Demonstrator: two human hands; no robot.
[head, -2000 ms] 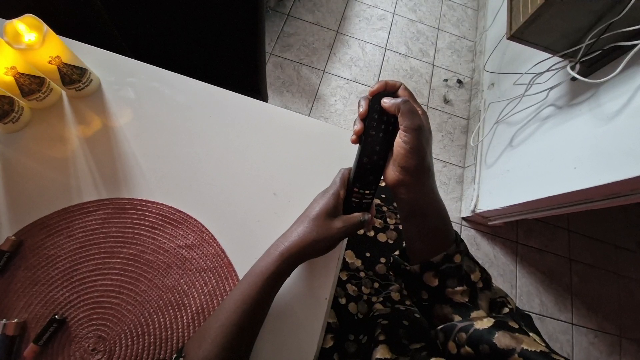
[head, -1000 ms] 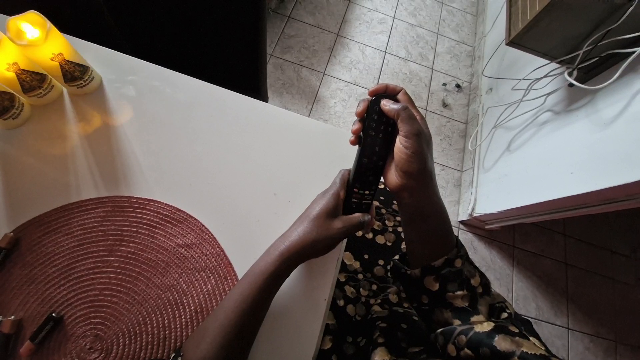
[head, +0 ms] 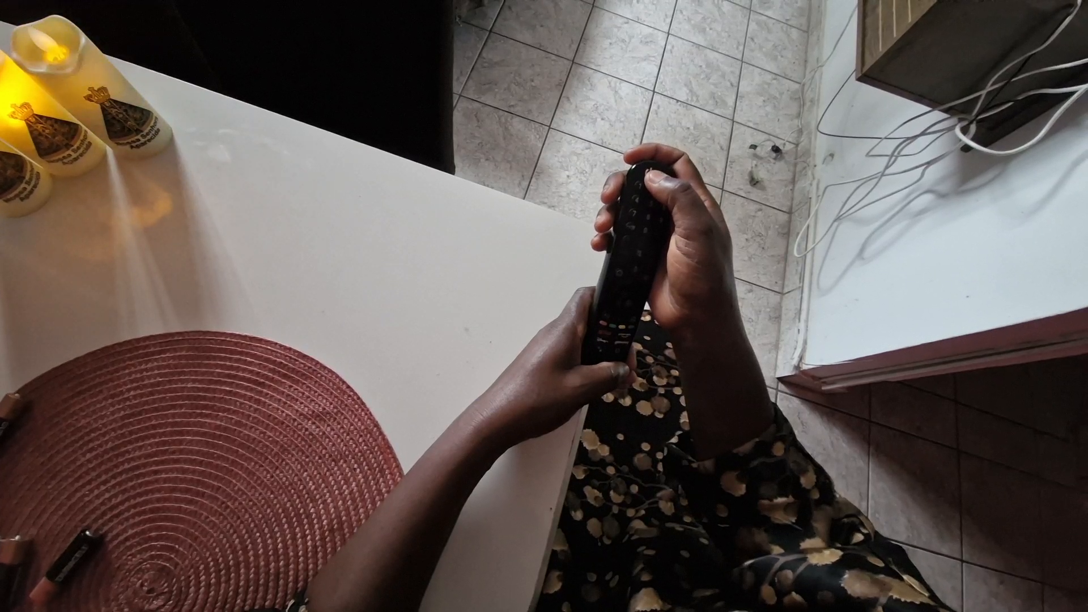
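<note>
A black remote control [head: 631, 255] with buttons on its face is held upright in the view, over the table's right edge. My left hand [head: 561, 365] grips its lower end, with the thumb across the bottom. Around its upper end are the fingers of my right hand [head: 693, 229], whose thumb rests on the buttons near the top. The underside of the remote is hidden.
Several lit LED candles [head: 127, 119] stand on the white table [head: 357, 229] at upper left. A red woven placemat [head: 255, 425] bears AA batteries [head: 66, 565] at lower left. White cables [head: 901, 140] trail over a white surface [head: 943, 263] at right, beside a wooden box [head: 935, 51].
</note>
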